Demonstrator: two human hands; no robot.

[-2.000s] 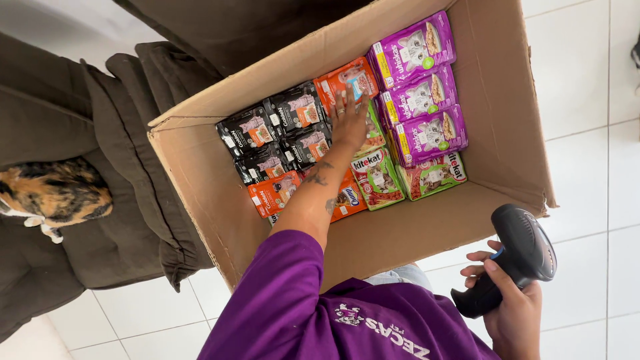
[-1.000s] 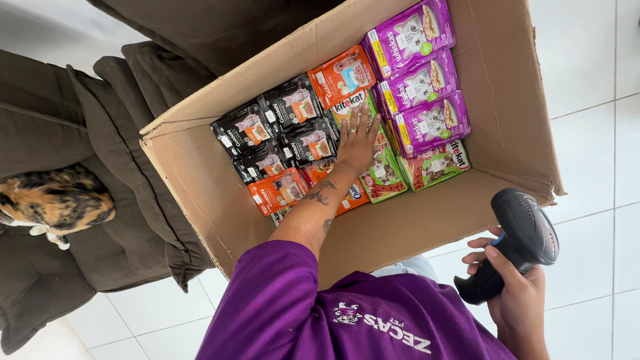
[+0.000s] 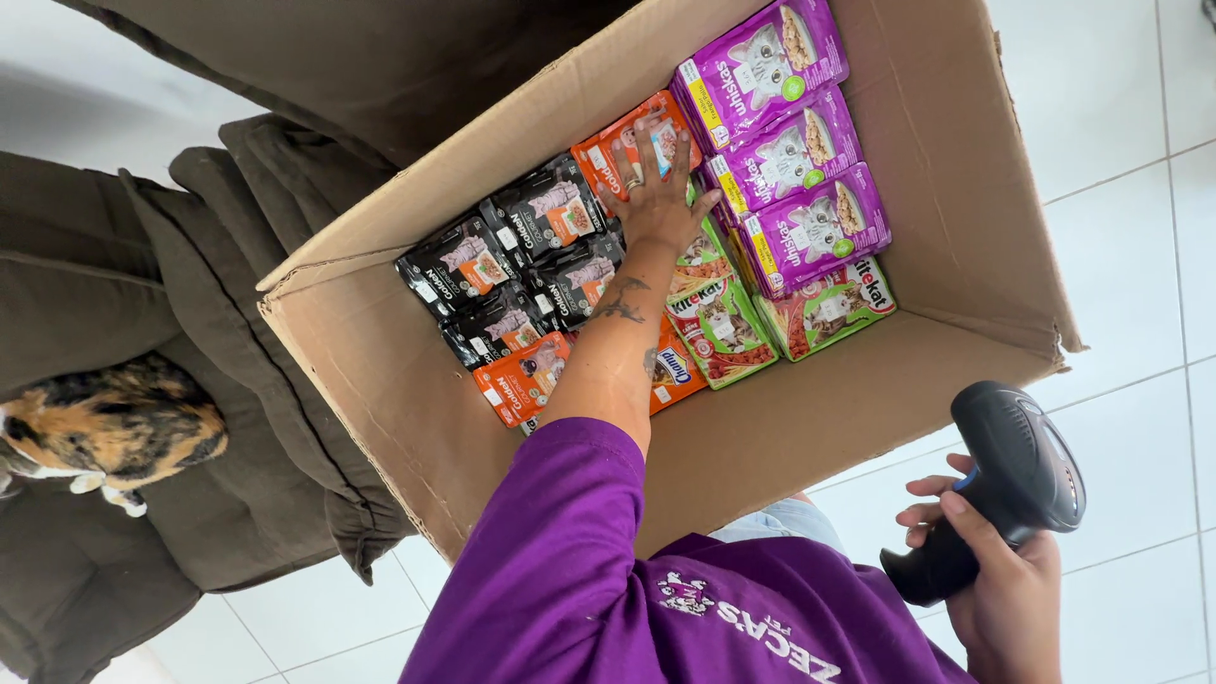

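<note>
My left hand [image 3: 657, 201] lies palm down with fingers spread on an orange Golden cat food pouch [image 3: 608, 152] inside a cardboard box [image 3: 950, 171]. Beneath my wrist and beside it are green Kitekat pouches [image 3: 727, 328]. Stacks of purple Whiskas pouches [image 3: 769, 71] are to the right of that hand, and black Golden Gourmet pouches [image 3: 465, 266] to its left. Another orange Golden pouch [image 3: 522, 378] and an orange Champ pouch [image 3: 676, 370] lie near my forearm. Outside the box, my right hand [image 3: 997, 556] grips a black handheld barcode scanner [image 3: 1016, 456] by its handle.
A dark fabric sofa [image 3: 256, 218] stands against the left of the box, with a calico cat [image 3: 123, 418] lying on it. White floor tiles [image 3: 1121, 399] show at the right and below. The box walls rise around the pouches.
My left hand has moved from the green Kitekat pouch, where it was one second ago, up onto the orange Golden pouch. My right hand still holds the scanner outside the box.
</note>
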